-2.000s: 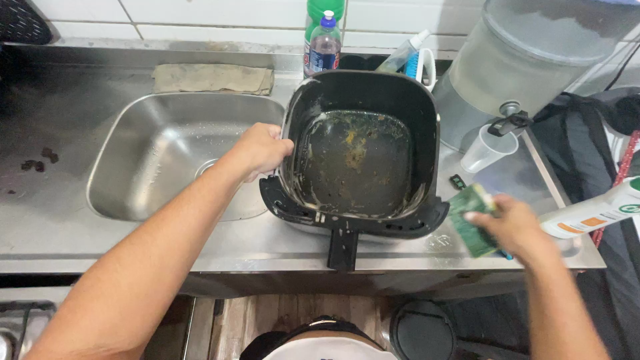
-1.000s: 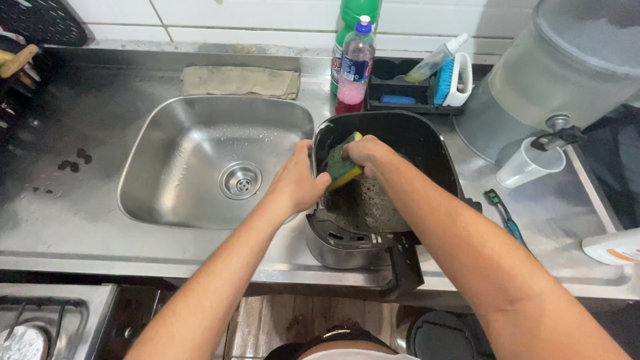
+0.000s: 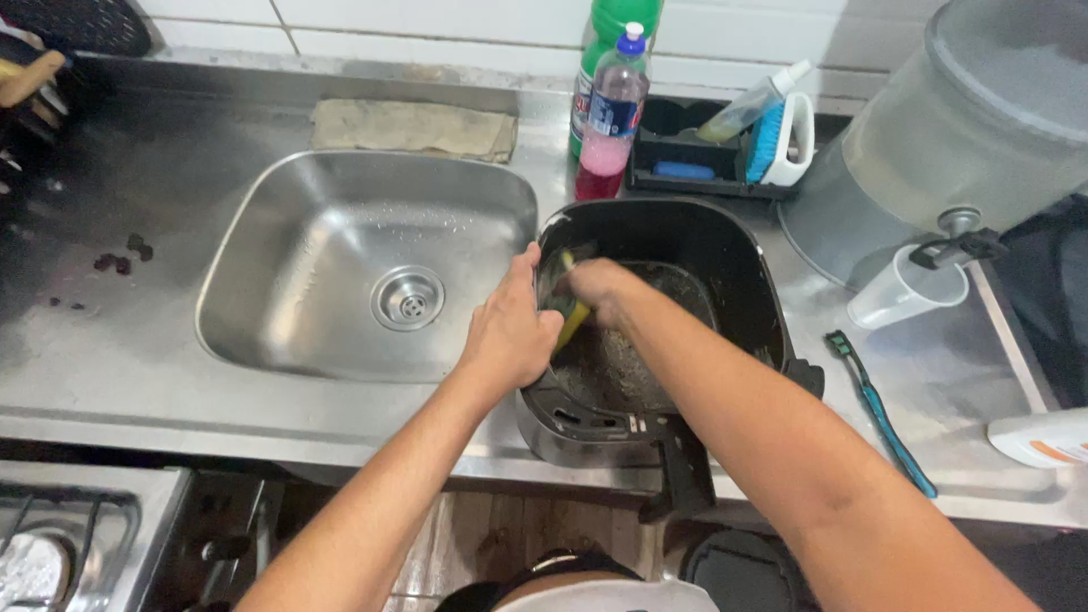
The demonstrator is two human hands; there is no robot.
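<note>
A black air fryer basket (image 3: 680,225) with its handle toward me stands on the steel counter, right of the sink. Residue and some foam show on its bottom. My left hand (image 3: 514,327) grips the basket's left rim, thumb inside. Inside the basket, my right hand (image 3: 595,289) holds a green and yellow scrubbing sponge (image 3: 574,323) against the left inner wall; its fingers are partly hidden and blurred. A toothbrush (image 3: 880,412) with a dark and teal handle lies on the counter to the right.
Left is a steel sink (image 3: 340,255), a folded cloth (image 3: 412,129) behind it. Behind the basket stand a soap bottle (image 3: 610,119), a green bottle (image 3: 625,17) and a black caddy (image 3: 688,183) with a brush (image 3: 778,140). A plastic cup (image 3: 909,289) sits beneath a water container's tap (image 3: 960,225).
My right hand, earlier beside the basket with the sponge, is now inside it. My left hand stays at the left rim. Foam has appeared on the bottom. The view has shifted.
</note>
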